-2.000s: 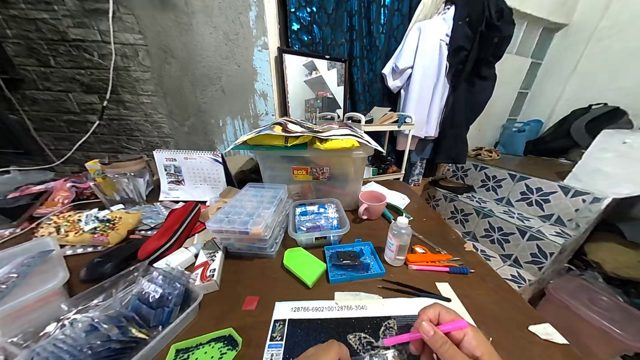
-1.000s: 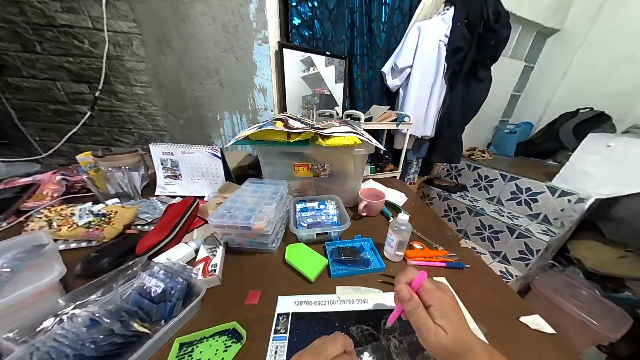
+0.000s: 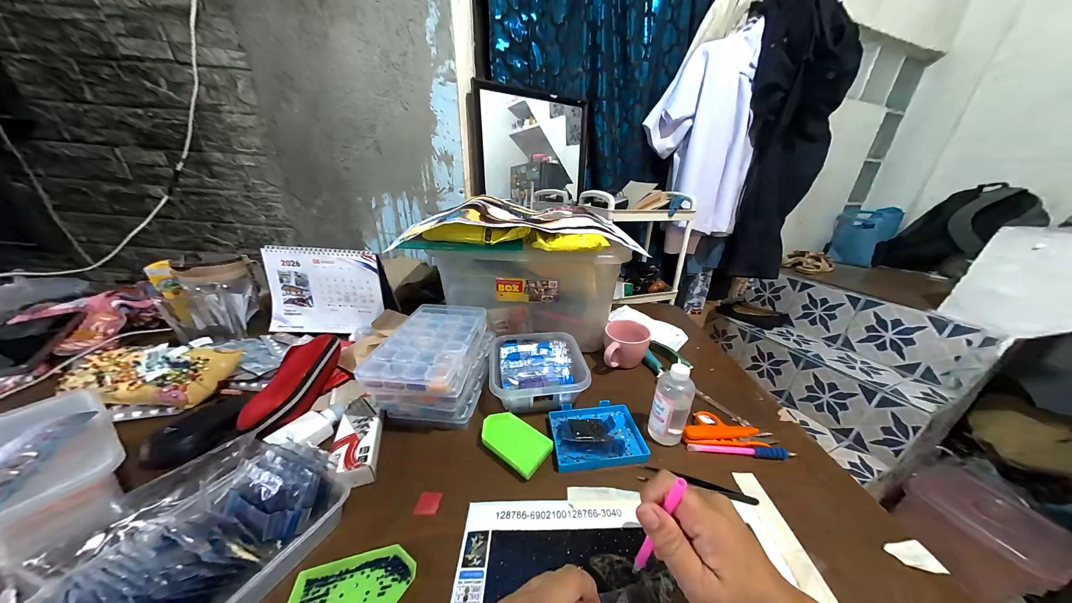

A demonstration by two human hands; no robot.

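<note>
My right hand [image 3: 708, 540] grips a pink pen-shaped applicator [image 3: 662, 523], its tip down on a dark canvas sheet [image 3: 544, 548] with a white printed border. At the bottom edge, my left hand [image 3: 557, 584] rests on the same canvas, its fingers bent; whether it holds anything is hidden. Left of the sheet lies a green tray [image 3: 356, 578] with small dark beads. Beyond the sheet are a plain green tray [image 3: 517, 445] and a blue tray [image 3: 600, 437] holding dark packets. Black tweezers [image 3: 729, 491] lie behind my right hand.
A clear tub [image 3: 285, 548] of dark bead packets stands at left. Farther back are stacked organizer boxes [image 3: 425, 360], a small tub [image 3: 538, 373] of blue packets, a pink mug [image 3: 626, 344], a clear bottle [image 3: 672, 406], orange scissors [image 3: 720, 431] and a red square [image 3: 427, 503].
Two seconds ago the pink applicator lay flatter in my right hand; it now stands steeply over the canvas. Since one second ago, my right hand has moved down and the tweezers show more.
</note>
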